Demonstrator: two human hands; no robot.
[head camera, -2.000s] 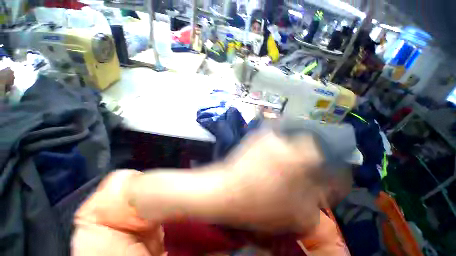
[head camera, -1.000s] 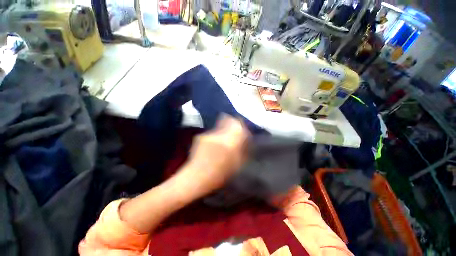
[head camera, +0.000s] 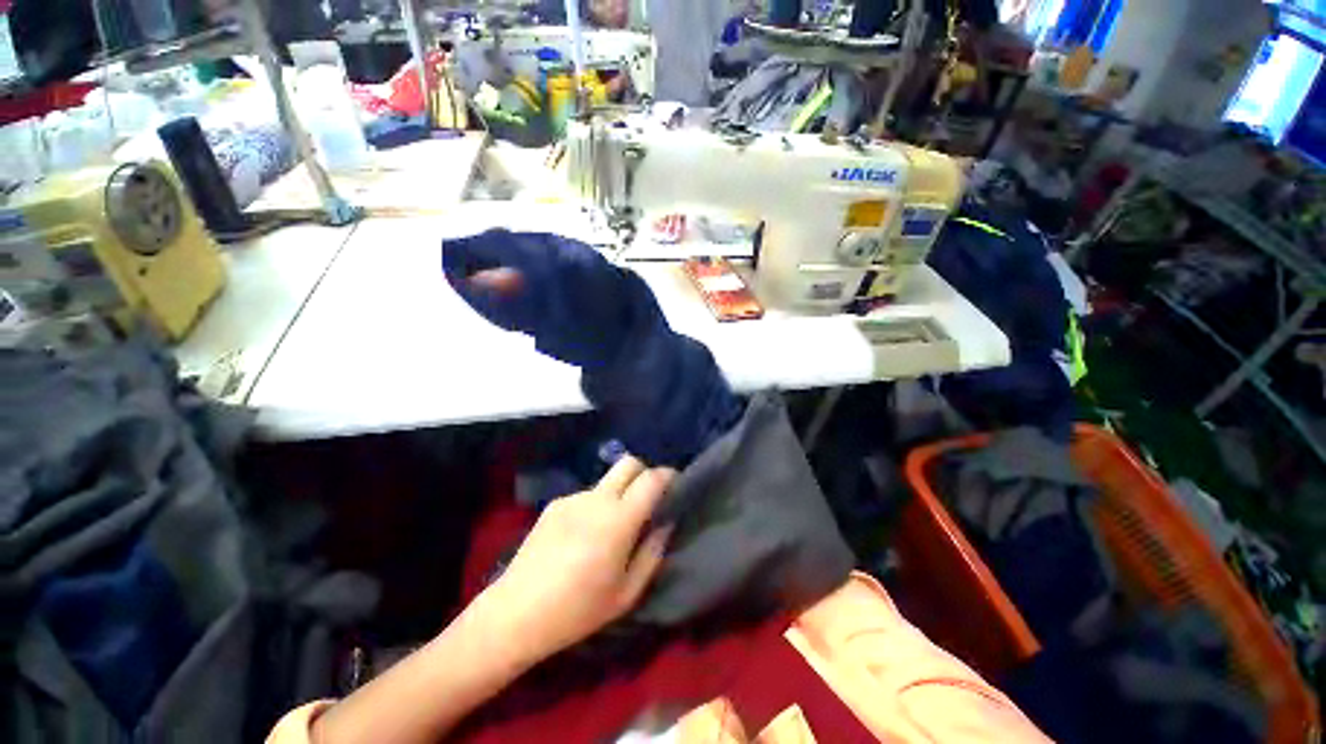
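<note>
A navy and grey garment stretches from above my lap onto the white machine table. My left hand grips its grey part near the navy join. My right arm goes into the grey cloth from the right. Skin that looks like the fingertips of my right hand shows in the opening at the navy sleeve's far end; the rest of that hand is hidden inside. The cream JACK sewing machine stands behind the garment, its needle area away from the cloth.
The white table has a smartphone-like orange-red rectangle beneath the machine arm. A grey garment pile is at left, beside a yellowish neighbouring machine. An orange crate holding dark garments is at right.
The view has turned right and levelled. The navy sleeve, earlier bent and flat, now stretches rounded over the table, with skin showing at its end. My left hand now grips the grey part.
</note>
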